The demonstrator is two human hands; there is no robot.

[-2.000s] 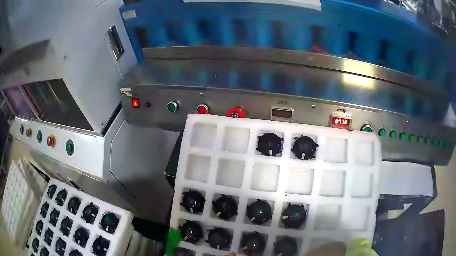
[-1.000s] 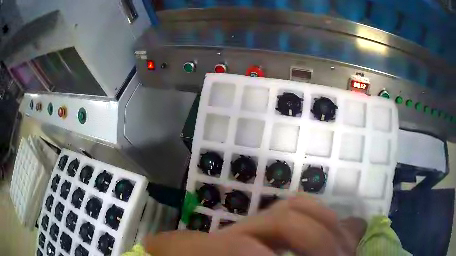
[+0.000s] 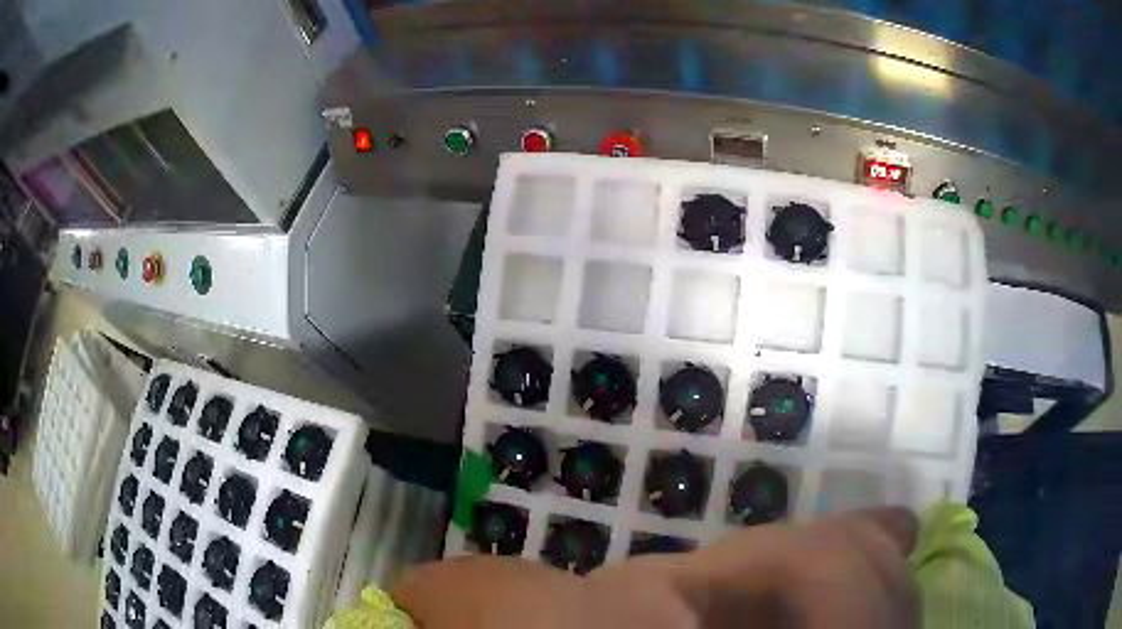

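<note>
A white foam tray (image 3: 591, 295) with square pockets stands in front of me. Two round black modules (image 3: 711, 224) sit in its top row. The second row is empty, and more modules (image 3: 692, 396) fill the left part of the lower rows. My left hand (image 3: 517, 600) and my right hand (image 3: 812, 565) are blurred and close together over the tray's lower part, each with a yellow-green cuff. Their fingertips and anything they hold are hidden or unclear. A green tape marker (image 3: 471, 489) is on the tray's left edge.
The metal control panel (image 3: 664, 117) runs behind the tray, with green and red buttons and a red-lit counter (image 3: 885, 171). At lower left a foam tray (image 3: 332, 492) full of modules stands beside other stacked trays (image 3: 74, 455). A white-grey machine (image 3: 246, 289) stands at left.
Both hands have come up from the bottom edge over the tray's lower rows since the earliest frame. The view has shifted, so the panel and trays appear higher. The visible modules keep the same pockets.
</note>
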